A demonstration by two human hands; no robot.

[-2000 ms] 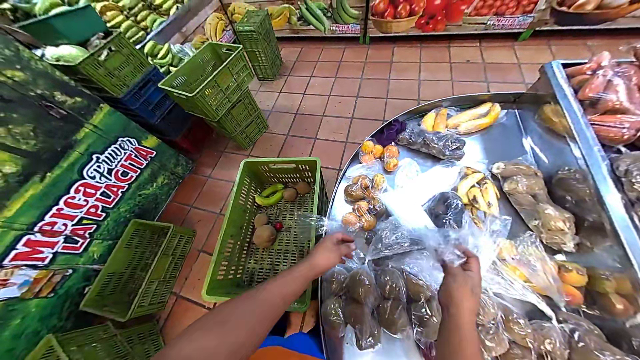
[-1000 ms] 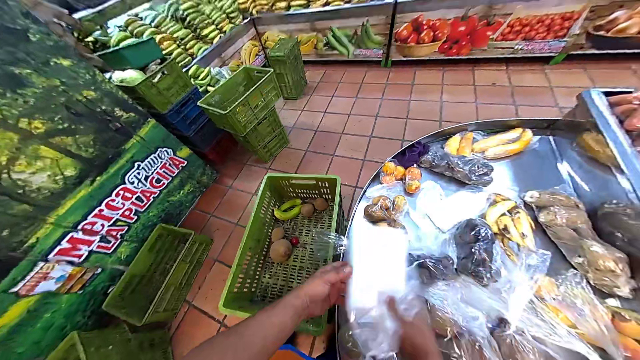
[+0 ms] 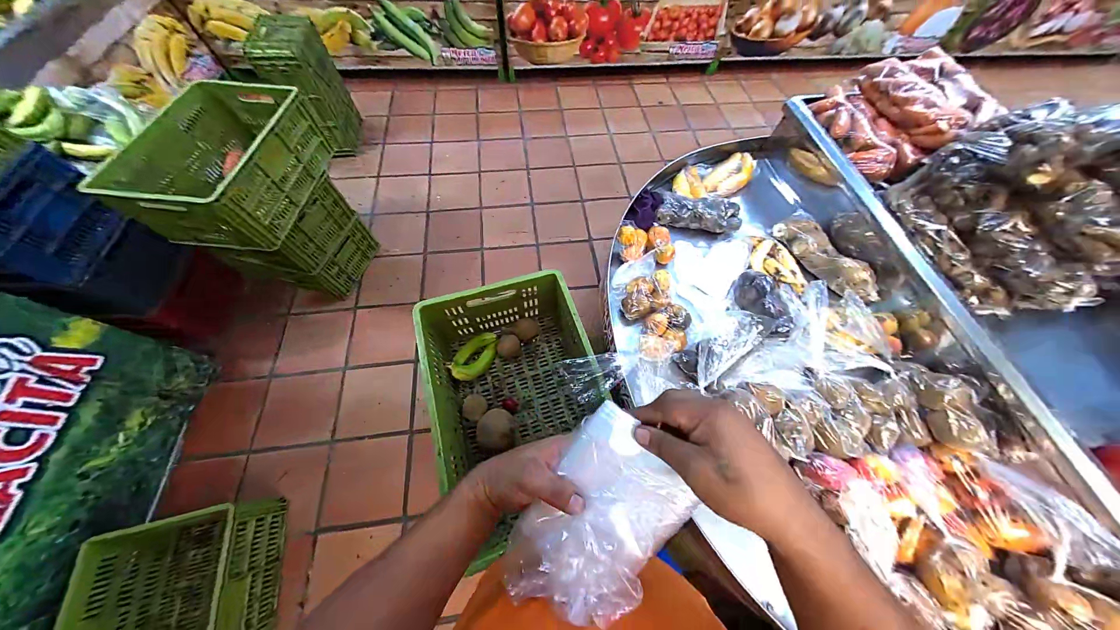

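My left hand (image 3: 531, 479) grips one side of a bundle of clear plastic bags (image 3: 612, 499), low in the middle of the head view. The fingers of my right hand (image 3: 700, 446) pinch the bundle's upper right edge. Just beyond my left hand stands a green plastic crate (image 3: 426, 385) on the floor, holding green plantains or bananas (image 3: 473, 357), several round brown fruits (image 3: 497, 430) and a small red item. To the right, a curved metal display table (image 3: 691, 162) carries bagged produce, including bags of round brown fruit (image 3: 840, 411) beside my right hand.
Stacked green crates (image 3: 201, 166) stand at the upper left, near blue crates (image 3: 52, 219). More green crates (image 3: 149, 569) sit at the lower left beside a printed panel (image 3: 87, 420). A raised tray edge (image 3: 927, 280) borders bagged produce at right. Tiled floor (image 3: 376, 394) lies between.
The plastic bundle and both hands have moved from over the table edge toward my body. The view has shifted, with more of the right-hand tray showing than one second ago.
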